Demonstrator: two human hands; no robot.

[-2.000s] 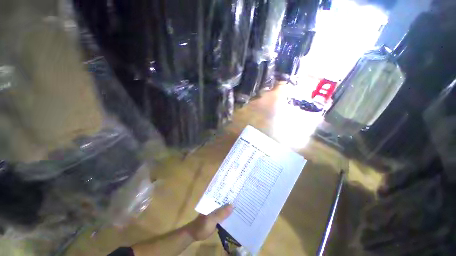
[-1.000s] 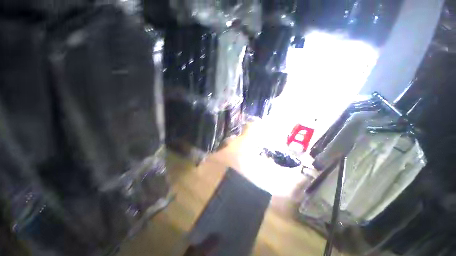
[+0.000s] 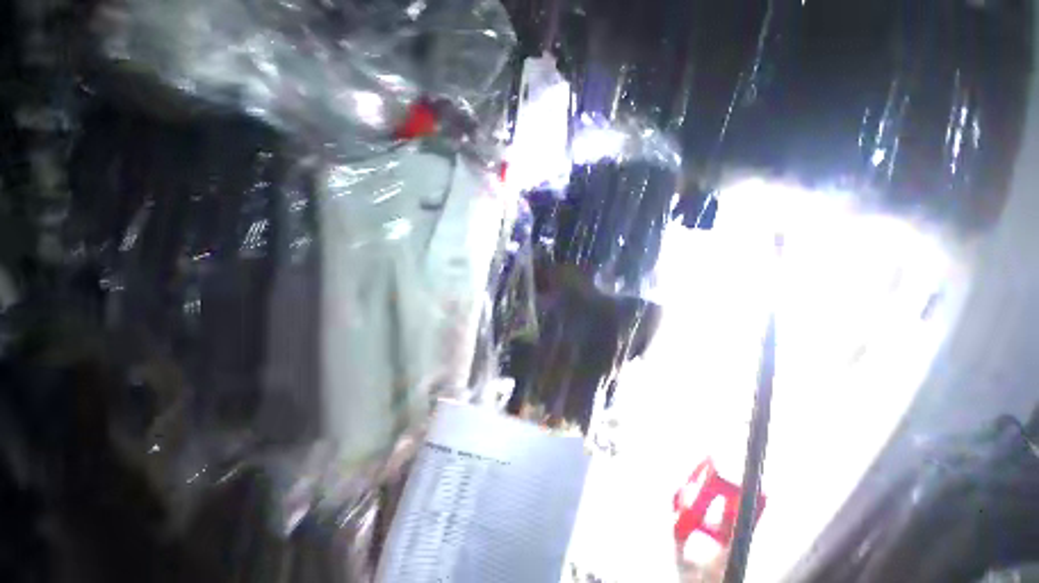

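The white picking list (image 3: 484, 501) with printed rows shows upright at the bottom centre, its lower part cut off by the picture's edge. Neither of my hands is in the picture, so the grip on the sheet is hidden. Behind and left of the sheet, a pale garment (image 3: 382, 308) hangs in clear film among dark covered garments (image 3: 205, 285). A small red piece (image 3: 416, 118) shows at the top of the pale garment. The view is blurred.
A red stool (image 3: 709, 507) stands at the lower right in a very bright, washed-out area. A thin metal pole (image 3: 754, 444) crosses in front of it. More dark covered garments (image 3: 621, 228) hang at the centre. Crinkled film (image 3: 968, 512) shows at the lower right.
The view has tilted up and come nearer the left-hand garments. The hand at the sheet has left the picture. The sheet's printed face shows clearly again, and the hanging bundle at right is gone from view.
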